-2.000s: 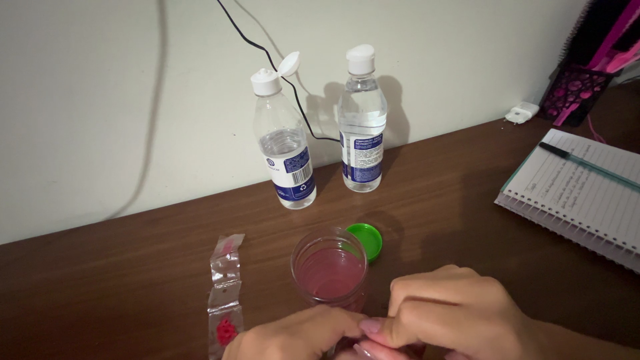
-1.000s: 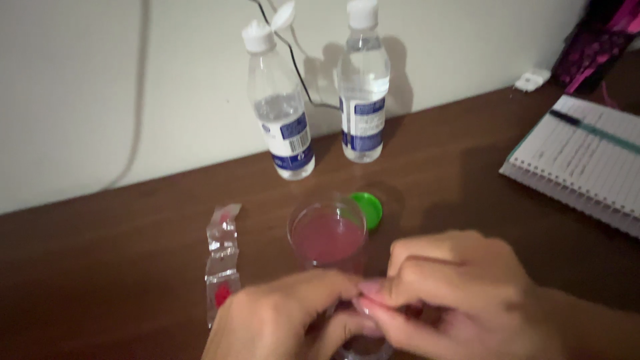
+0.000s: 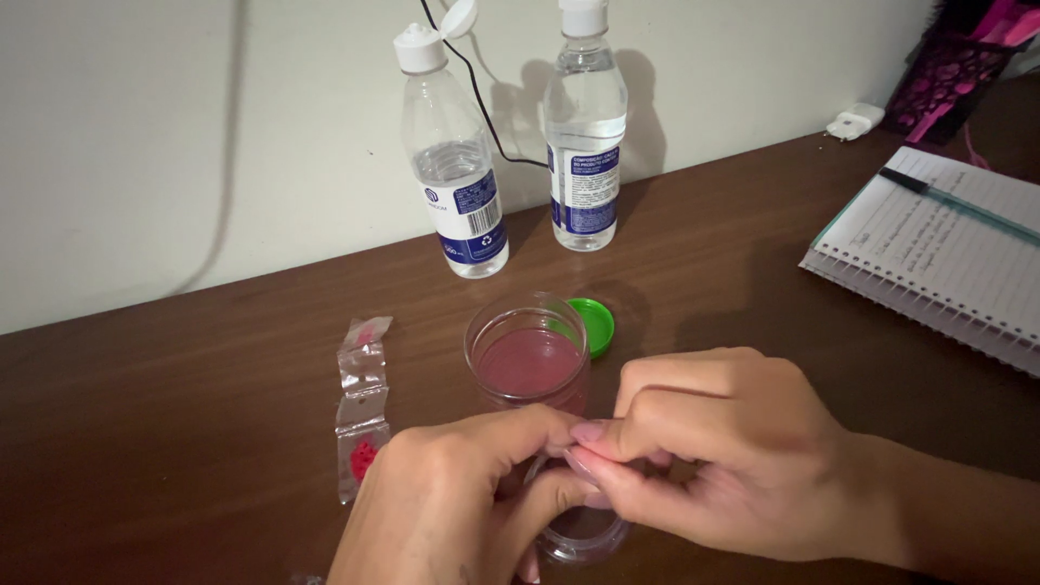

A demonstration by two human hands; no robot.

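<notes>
My left hand (image 3: 487, 479) and my right hand (image 3: 715, 455) meet at the fingertips, pinched together over a clear round container (image 3: 585, 536). Whatever may be between the fingertips is too hidden to tell. Just beyond them stands a clear jar (image 3: 528, 357) with pinkish-red liquid, and a green lid (image 3: 591, 327) lies behind its right side. To the left of the jar is a strip of clear plastic sachets (image 3: 363, 414), with small red pieces (image 3: 363, 461) in the lower one.
Near the wall stand a clear bottle with its flip cap up (image 3: 455, 179) and a second capped bottle (image 3: 585, 138). A spiral notebook (image 3: 934, 252) with a pen (image 3: 967, 207) lies at right. Behind it are a white plug adapter (image 3: 855, 121) and a dark mesh holder (image 3: 934, 89).
Both hands remain together at the fingertips, with small shifts of the fingers. The bottles, jar, lid and sachet strip appear unmoved on the table.
</notes>
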